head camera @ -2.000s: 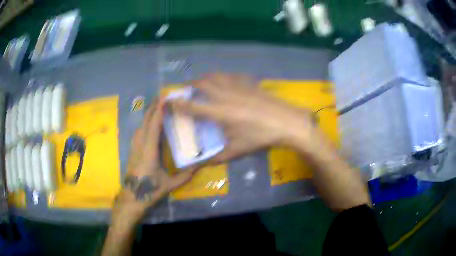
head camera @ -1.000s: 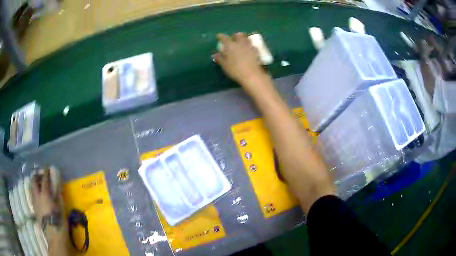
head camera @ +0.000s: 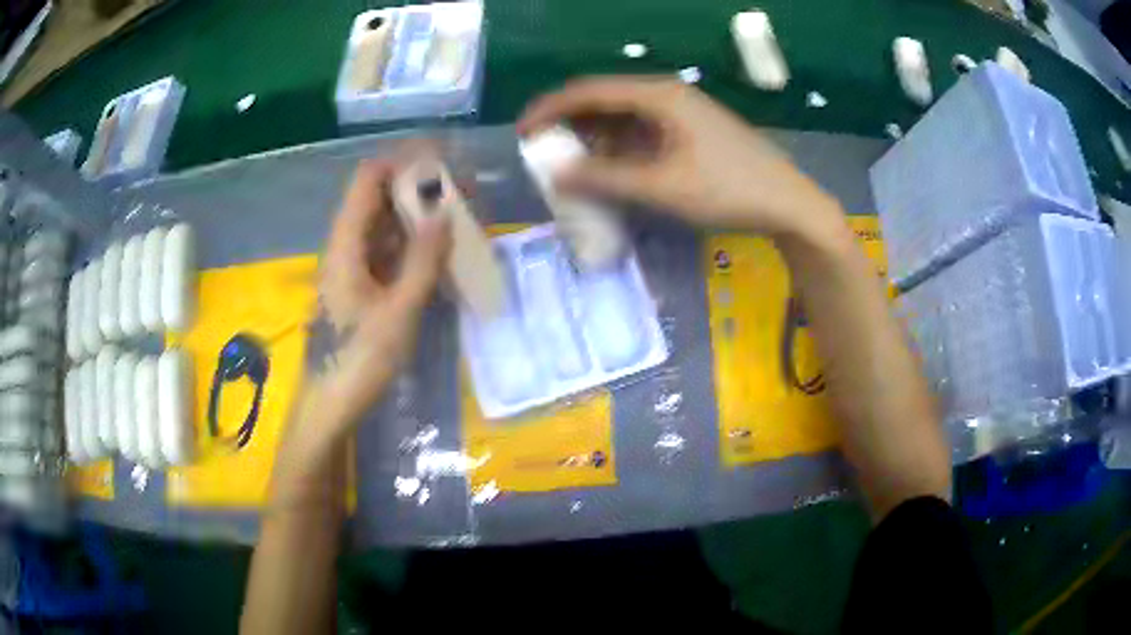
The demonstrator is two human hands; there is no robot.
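Observation:
The blister tray point(head camera: 546, 325) lies in the centre on the printed surface, its three hollows facing up. My left hand point(head camera: 378, 267) holds a dark-dotted unit point(head camera: 465, 254) over the tray's left hollow, tilted, with its black dot near the upper end. My right hand point(head camera: 670, 155) holds a white oblong unit point(head camera: 589, 223) by its upper part over the tray's right hollow. Both units and hands are blurred. Whether the units touch the tray, I cannot tell.
White units point(head camera: 130, 285) lie in two rows at left. A filled tray point(head camera: 416, 62) and others sit on the green belt point(head camera: 552, 37), with loose units point(head camera: 759, 50) at right. Tray stacks point(head camera: 980, 186) stand at right, and a bulk transit tray point(head camera: 31, 335) is far left.
My right hand has come back from the belt with a unit. My left hand has moved from the white rows to the tray, holding a unit. The view has shifted.

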